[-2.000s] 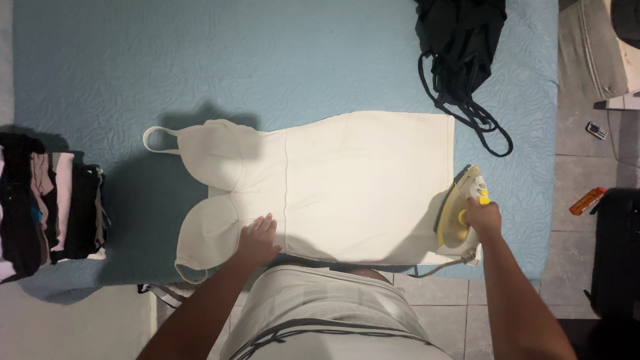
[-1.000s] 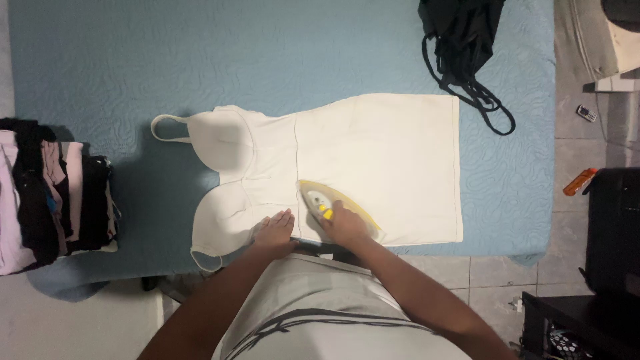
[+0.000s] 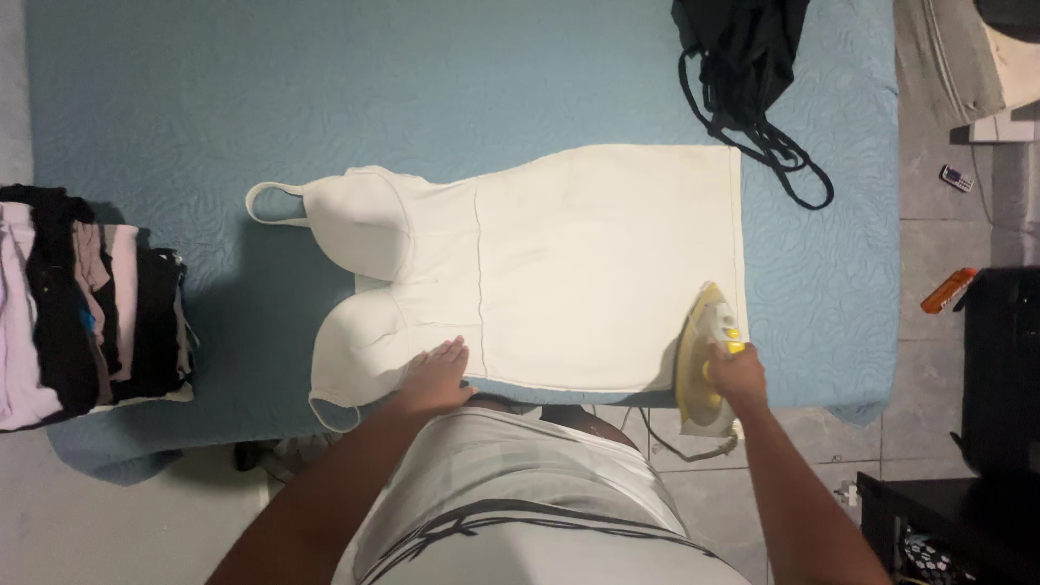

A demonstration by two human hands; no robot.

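Note:
A white dress (image 3: 601, 268) with padded cups and thin straps lies flat on a blue quilted cover (image 3: 487, 73), its cups to the left and its hem to the right. My left hand (image 3: 439, 380) rests palm down on the dress just below the lower cup, beside the waist seam. In my right hand (image 3: 735, 374) is the handle of a yellow and white clothes iron (image 3: 699, 366). The iron lies at the lower hem corner, its tip pointing up and its heel past the near edge of the cover. The soleplate's underside is hidden.
A black garment with straps (image 3: 743, 73) lies at the upper right, close to the hem. Folded clothes (image 3: 81, 309) are stacked at the left edge. The iron's cord (image 3: 691, 455) hangs near my body. On the tiled floor lie a remote control (image 3: 956, 178) and an orange object (image 3: 948, 291).
My right hand and the iron have moved right, from beside the waist seam to the hem. My left hand remains near the lower cup.

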